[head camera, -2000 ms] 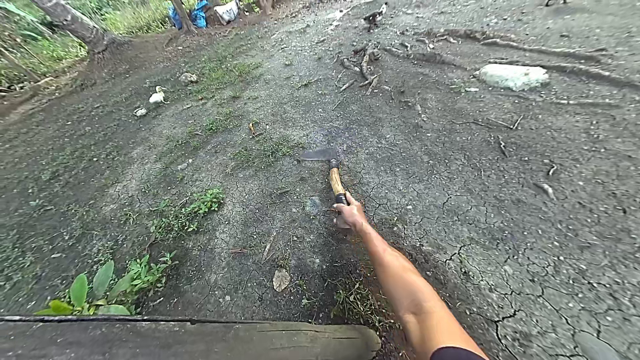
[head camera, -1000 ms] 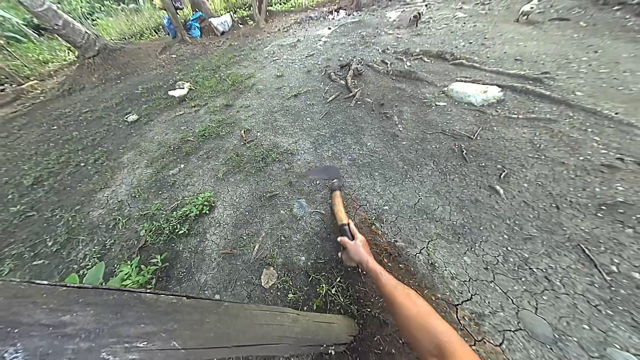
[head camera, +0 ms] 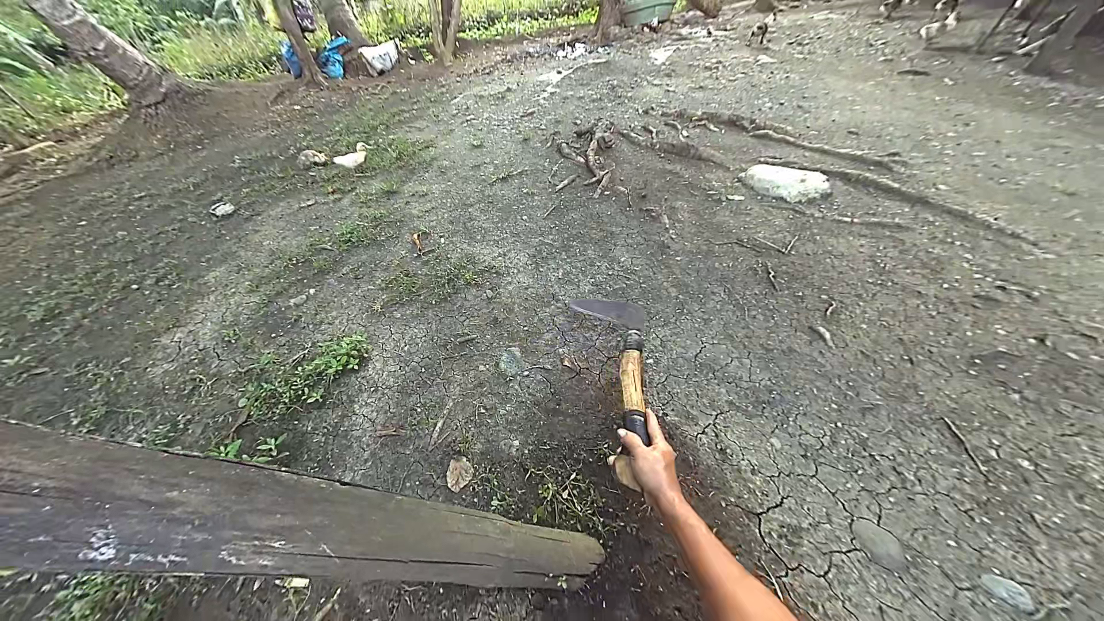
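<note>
My right hand (head camera: 651,461) is closed around the dark lower end of a wooden-handled bladed hand tool (head camera: 632,384), like a hooked knife or sickle. Its dark curved blade (head camera: 609,310) points left at the far end of the handle, in front of cracked soil. A pale rounded butt of the handle shows below my fingers. Left of my hand lies a weathered wooden beam (head camera: 302,517), its blunt end nearest to me. A dry leaf (head camera: 460,473) rests on the ground just beyond the beam. My left hand is out of view.
Exposed tree roots (head camera: 591,155) and a white rock (head camera: 786,183) lie ahead. A white duck (head camera: 350,157) sits at the left. Farther back are a leaning tree trunk (head camera: 108,52), blue bags (head camera: 332,59), a white sack (head camera: 379,57) and several birds at the right.
The view has shifted, so more of the wooden beam shows at lower left. My right hand still holds the tool out ahead, blade to the left.
</note>
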